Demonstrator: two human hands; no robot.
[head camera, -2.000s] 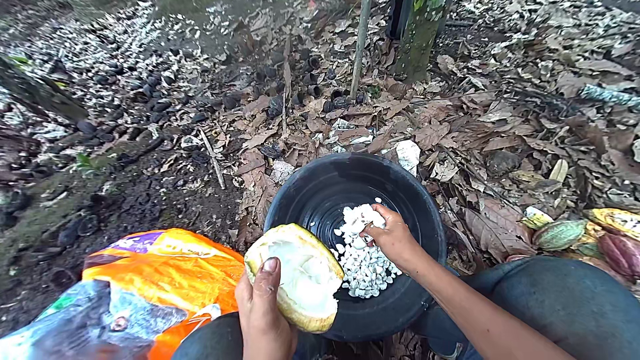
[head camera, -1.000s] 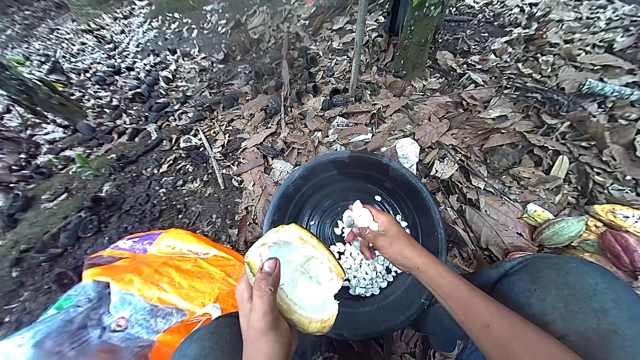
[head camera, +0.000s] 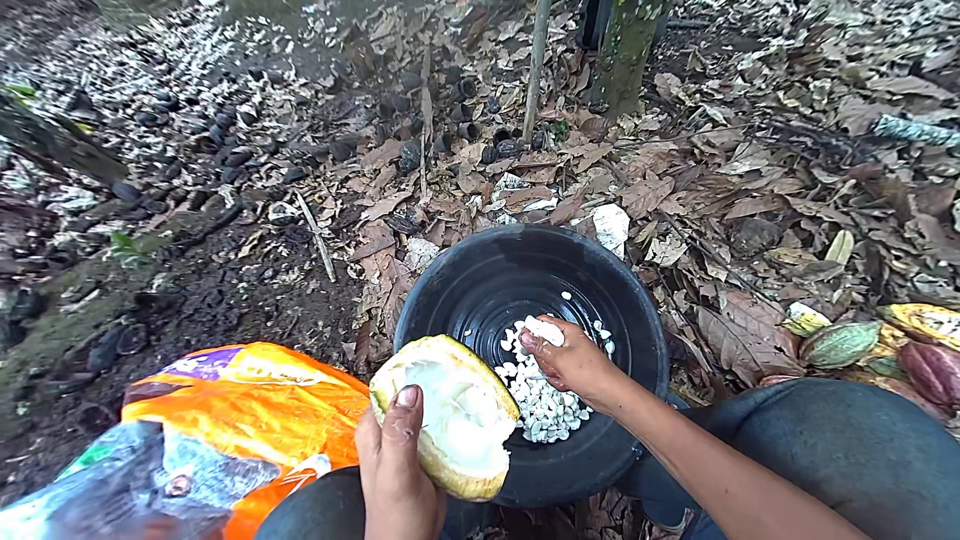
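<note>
My left hand (head camera: 401, 457) grips an opened yellow cacao pod husk (head camera: 457, 416), its pale hollow inside facing up, over the left side of a black plastic basin (head camera: 420, 315). Inside the basin lies a heap of white, pulp-covered cacao beans (head camera: 551, 412), with a few loose ones beside it. Above the heap, my right hand (head camera: 574, 360) has its fingers closed around a white clump of beans (head camera: 544, 330). Its fingertips are partly hidden behind the hand.
An orange plastic bag (head camera: 255, 405) lies at the left, beside a clear plastic bag (head camera: 187, 472). Several cacao pods (head camera: 840, 345) rest on the leaf litter at the right. A thin stick (head camera: 535, 75) and a mossy trunk (head camera: 626, 56) stand beyond the basin.
My right hand has lifted from the bean heap, where it was two seconds ago, and now holds a clump above it. My left hand and the husk have hardly moved.
</note>
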